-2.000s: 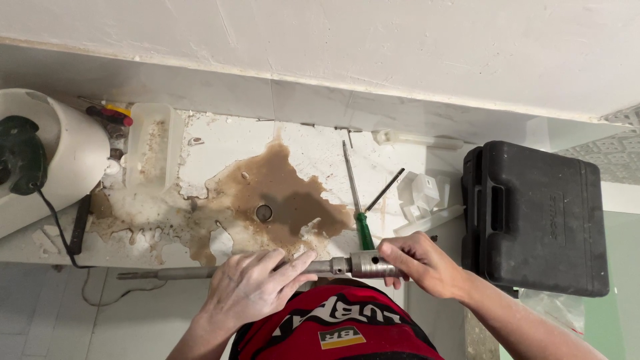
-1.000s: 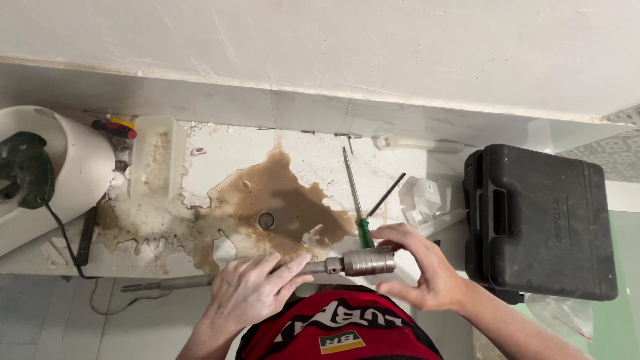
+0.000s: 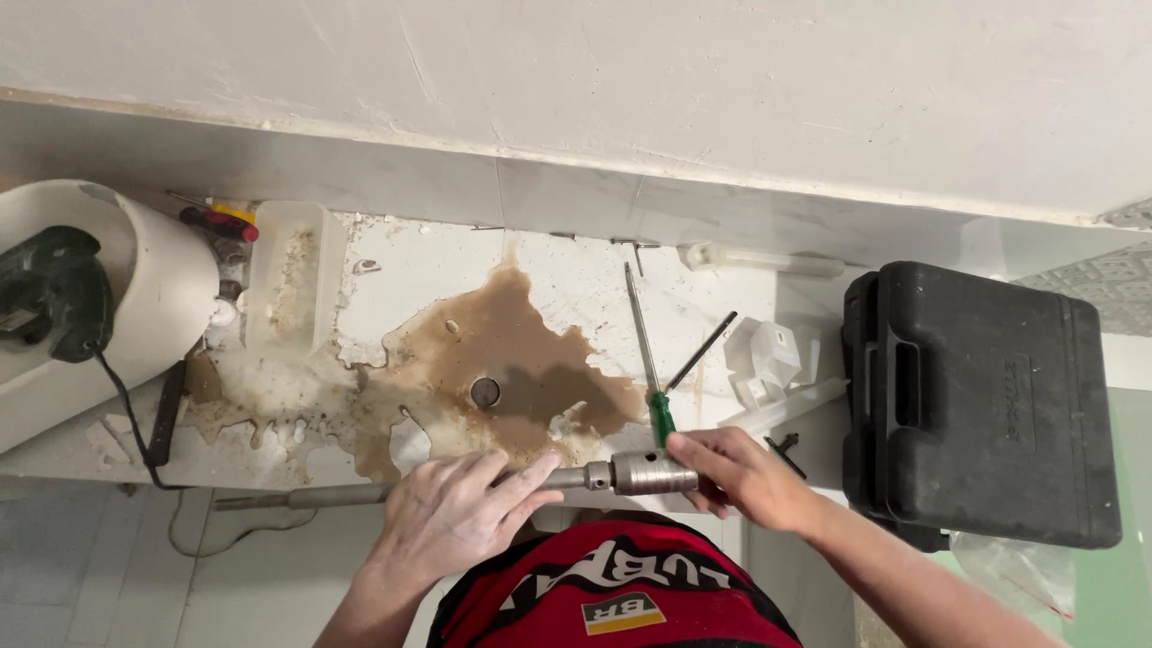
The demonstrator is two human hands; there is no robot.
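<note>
A long metal core bit shaft [image 3: 342,496] lies level across my front, at the near edge of the white, wet countertop [image 3: 558,270]. My left hand [image 3: 459,508] wraps around the shaft's middle. At the shaft's right end is a steel core drill bit [image 3: 643,473], a short wide cylinder; the fingers and thumb of my right hand [image 3: 742,477] hold its right end. Just above that hand lies a green-handled screwdriver [image 3: 661,416], its blade pointing to the wall. A thin dark bit [image 3: 704,349] lies beside it. A drill chuck key [image 3: 786,453] lies right of my right hand.
A black tool case [image 3: 999,405] stands at right, near translucent plastic containers [image 3: 765,355]. Brown muddy water surrounds a round hole [image 3: 485,391]. Left are a plastic tray [image 3: 292,279], a screwdriver with a red and black handle [image 3: 219,223] and a white basin [image 3: 171,270] holding a dark green corded tool [image 3: 63,292].
My right hand's fingers were spread around the core bit one second ago and now close on its right end. My left hand stays on the shaft.
</note>
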